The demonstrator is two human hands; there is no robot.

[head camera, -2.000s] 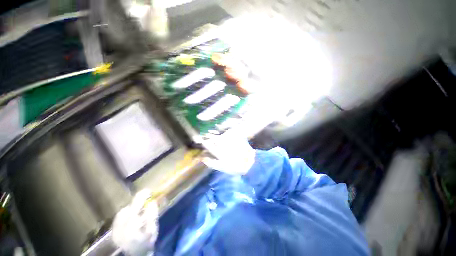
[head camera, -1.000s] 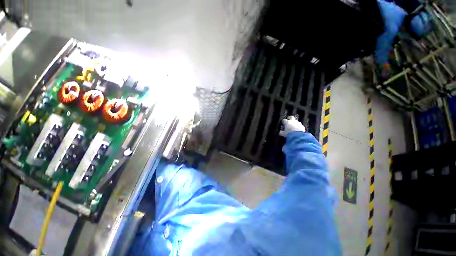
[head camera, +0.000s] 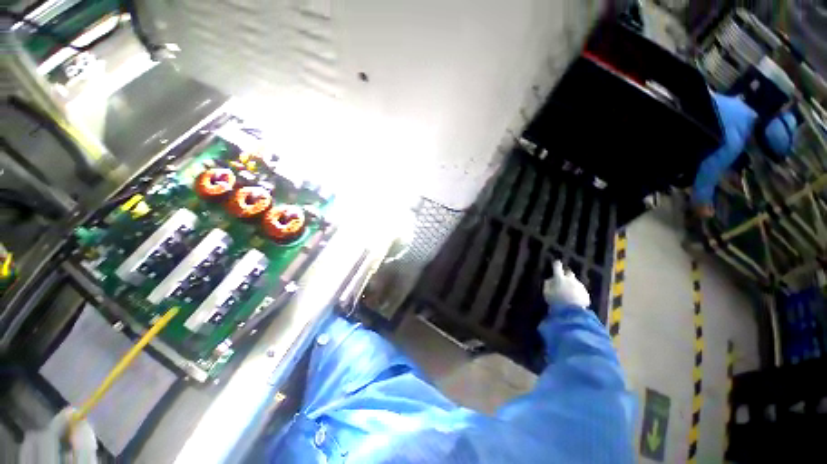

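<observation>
A green circuit board [head camera: 181, 299] with three copper-red rings and three long white bars lies in its carrier [head camera: 82, 285] at the left. My left hand [head camera: 59, 441], white-gloved and cut off by the bottom left edge, holds a thin yellow stick [head camera: 127, 361]. The stick's far end is over the board's near edge. My right hand [head camera: 566, 288], white-gloved, is stretched out to the right over a black slatted rack [head camera: 508, 263]. Its fingers are small in view, and I cannot tell whether they hold anything.
A white sheet [head camera: 113, 385] lies beside the board, under the stick. A white-grey machine cover [head camera: 363, 72] with a bright glare stands behind. A black box [head camera: 626, 118] stands beyond the rack. Yellow-black floor tape [head camera: 696, 362] runs at the right. A person in blue [head camera: 733, 136] bends at the upper right.
Since two seconds ago, the view has swung right and my right hand has left the board for the rack. In the last second, the board and rack have shifted right and slightly down in view.
</observation>
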